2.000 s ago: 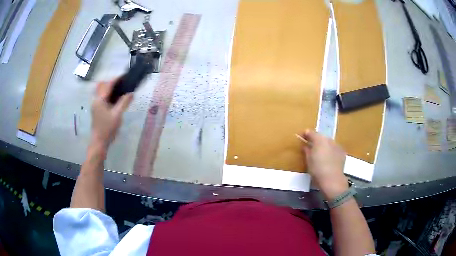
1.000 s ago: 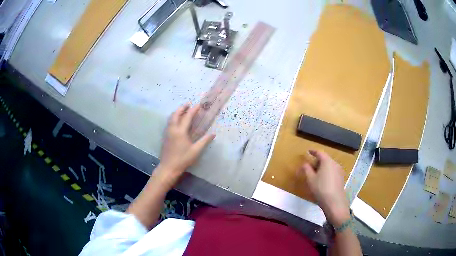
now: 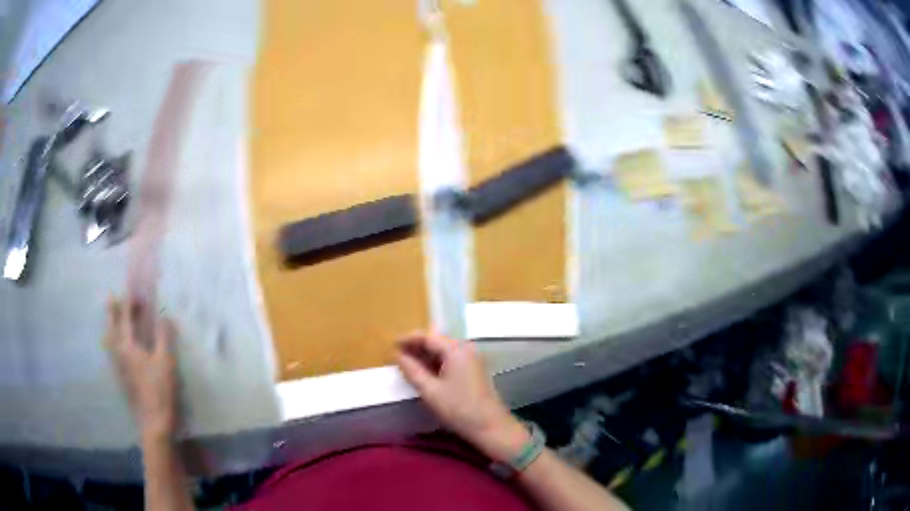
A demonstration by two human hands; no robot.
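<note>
A wide tan card pattern (image 3: 339, 130) and a narrower one (image 3: 509, 100) lie side by side on white cloth pieces (image 3: 344, 391), whose edges show below the cards. A dark bar weight (image 3: 349, 228) lies across the wide card and a second bar (image 3: 521, 185) across the narrow one. My left hand (image 3: 145, 359) has its fingers apart at the near end of the clear pink ruler (image 3: 162, 185). My right hand (image 3: 459, 389) is at the wide card's lower right corner, thumb and fingers bent close together. The frame is blurred; whether it holds something thin is unclear.
A silver lever device (image 3: 103, 195) and a metal-framed holder (image 3: 30, 210) lie left. Black-handled shears (image 3: 647, 70), buff tickets (image 3: 647, 172), a long grey ruler (image 3: 728, 95) and heaped white scraps (image 3: 853, 150) are right. The metal table edge (image 3: 619, 351) curves in front.
The view has swung right. My left hand carried a dark bar, which now lies on the wide card, and has moved to the ruler. My right hand is lower, at the card's bottom edge.
</note>
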